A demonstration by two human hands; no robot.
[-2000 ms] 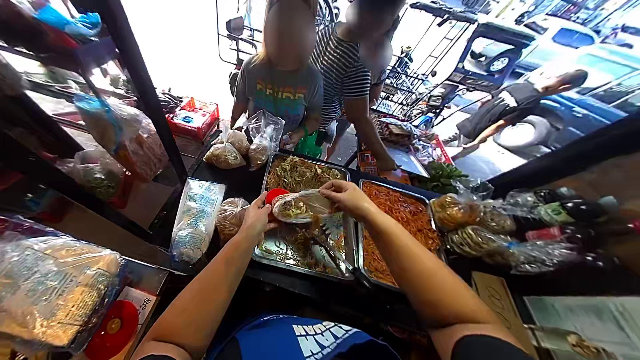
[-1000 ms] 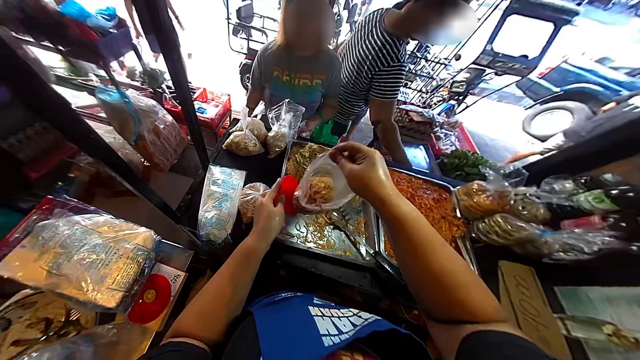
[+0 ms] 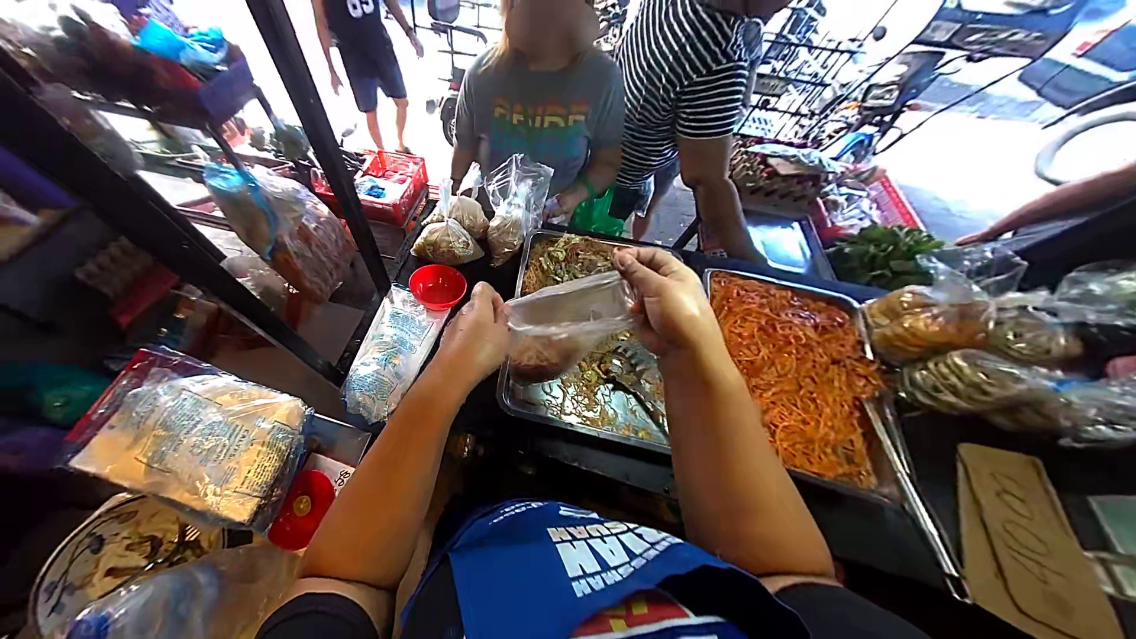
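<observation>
My left hand [image 3: 477, 335] and my right hand [image 3: 661, 302] pinch opposite sides of the mouth of a clear plastic bag [image 3: 568, 311], with some food in its bottom. The bag hangs over a metal tray [image 3: 532, 408] of pale noodles, in which tongs [image 3: 635, 386] lie. A red plastic bowl [image 3: 437, 287] sits just beyond my left hand, on a pack of plastic bags [image 3: 390, 355]. Right of my right forearm is a tray of orange noodles [image 3: 790, 373]. Beyond the left hand stand filled, tied plastic bags [image 3: 448, 241].
A person in a grey shirt [image 3: 541, 111] and one in a striped shirt [image 3: 683, 71] stand across the counter. A black post [image 3: 324, 151] rises at the left. Metal tongs [image 3: 919, 506], a cardboard sign [image 3: 1029, 541] and bagged noodles [image 3: 967, 377] lie at the right.
The red bowl, earlier in my left hand at the bag, now rests on the pack of plastic bags. My left hand has taken hold of the bag's edge.
</observation>
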